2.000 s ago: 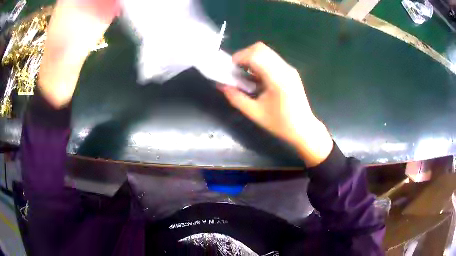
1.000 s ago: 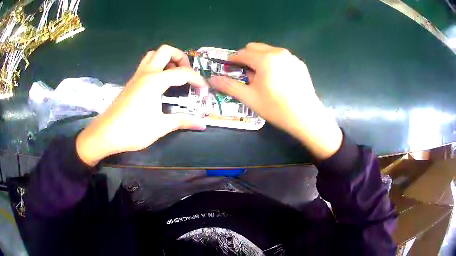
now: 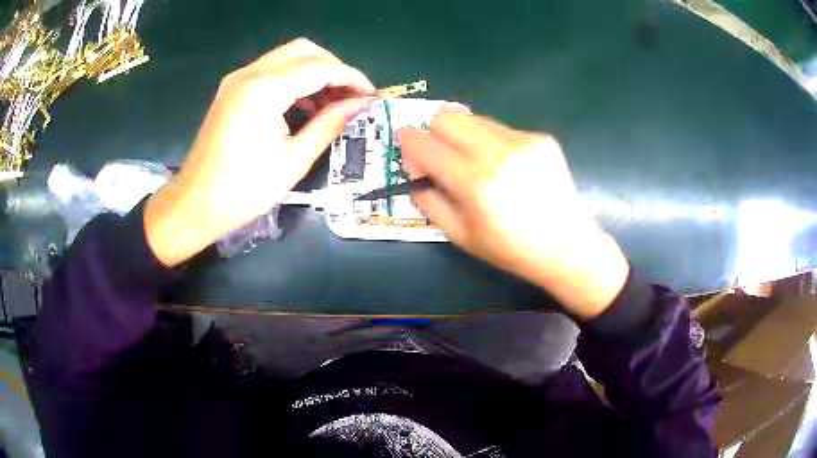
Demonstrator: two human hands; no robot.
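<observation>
A white open socket housing (image 3: 345, 225) lies on the dark green bench in front of me, with a dark component, a green wire and a brass strip (image 3: 394, 222) along its near edge. My left hand (image 3: 260, 134) pinches another brass strip (image 3: 403, 90) over the housing's far edge. My right hand (image 3: 502, 188) covers the housing's right part and holds a thin black pointed tool (image 3: 391, 190), its tip pointing left over the housing. A white cord (image 3: 303, 198) leaves the housing's left side under my left hand.
A tangled pile of brass pieces with white wires (image 3: 76, 63) lies at the far left of the bench. Crumpled clear plastic (image 3: 125, 183) lies left of the housing. Brown cartons (image 3: 761, 340) stand at the lower right. A pale rail (image 3: 752, 40) curves at the upper right.
The housing was brought down onto the bench. My left hand has moved up to its far edge, now with a brass strip. The black tool's tip now shows over the housing.
</observation>
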